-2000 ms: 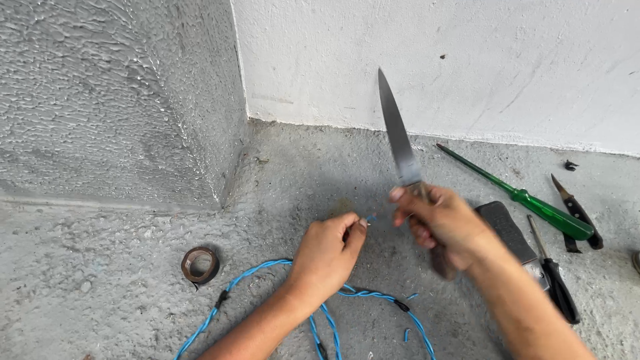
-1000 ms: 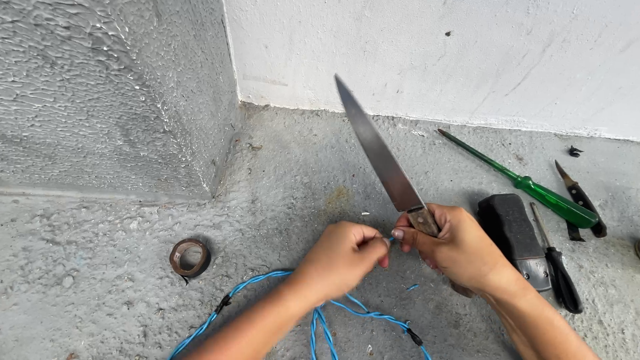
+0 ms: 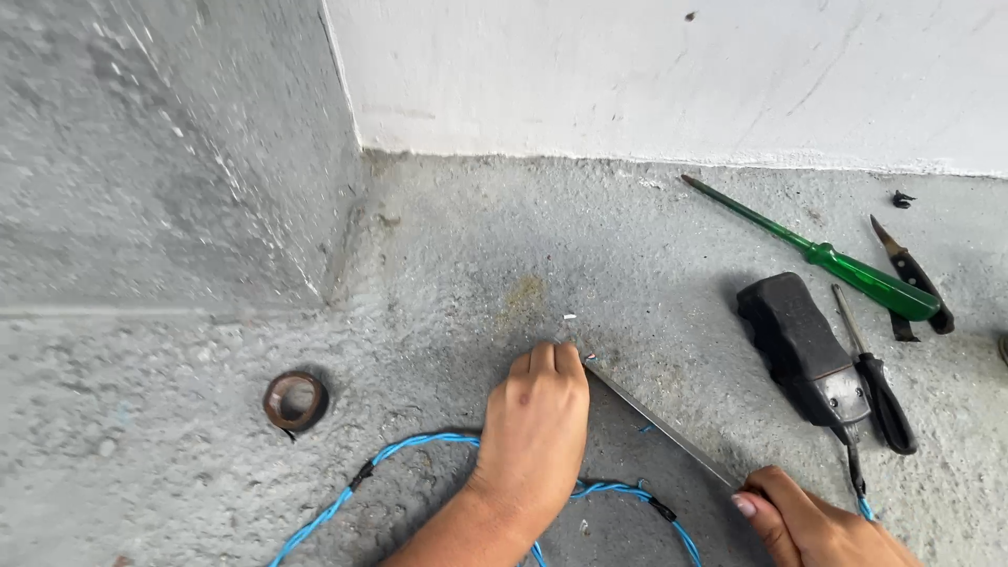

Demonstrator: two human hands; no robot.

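My right hand (image 3: pixel 811 516) grips a long kitchen knife (image 3: pixel 669 429) by its handle, which the fingers hide. The narrow blade slants up and left, its tip beside the fingertips of my left hand (image 3: pixel 543 417). That hand is closed down near the floor; a bit of wire end shows at its fingertips, and the rest of what it holds is hidden. A twisted blue electrical wire (image 3: pixel 429 437) passes on both sides of my left wrist, with black tape wrapped around it in places.
A roll of tape (image 3: pixel 276 409) lies at left. At right are a black device with a cord (image 3: pixel 803 346), a green screwdriver (image 3: pixel 874 279), a black-handled screwdriver (image 3: pixel 886 409) and a small knife (image 3: pixel 917 276). A white wall (image 3: pixel 630 87) and a grey block (image 3: pixel 173 157) border the floor.
The knife has swung from pointing upward to lying low, tip toward my left hand. My right hand has moved down and right, away from my left hand.
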